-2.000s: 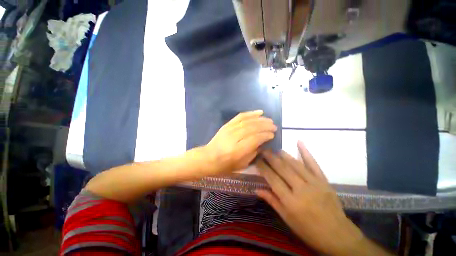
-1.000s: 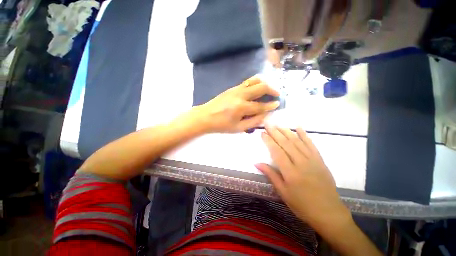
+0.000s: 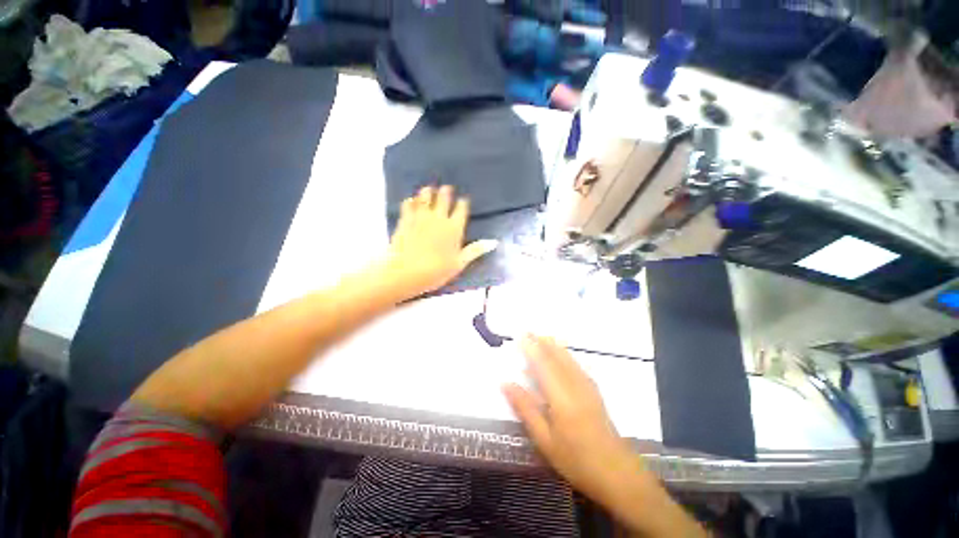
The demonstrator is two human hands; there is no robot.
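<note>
A dark curved panel (image 3: 463, 158) lies left of the needle area, its near end beside the bright light under the machine head (image 3: 631, 179). My left hand (image 3: 431, 240) lies flat on its lower part with fingers spread. My right hand (image 3: 568, 405) rests on the white table nearer the front edge, fingers apart, holding nothing. A small dark piece (image 3: 487, 330) lies between my hands. The presser foot and needle are lost in the glare.
A long dark panel (image 3: 210, 200) lies at left and a shorter dark strip (image 3: 699, 357) right of the needle. Dark cloth (image 3: 447, 53) is at the far edge. White crumpled cloth (image 3: 84, 68) is far left. Slim tools (image 3: 831, 394) lie at right. The front edge (image 3: 421, 433) has ruler markings.
The view has shifted up and shows more of the machine and far edge. The panel has moved away from me, past the foot. My left hand has flattened and spread on it; my right hand is apart from it.
</note>
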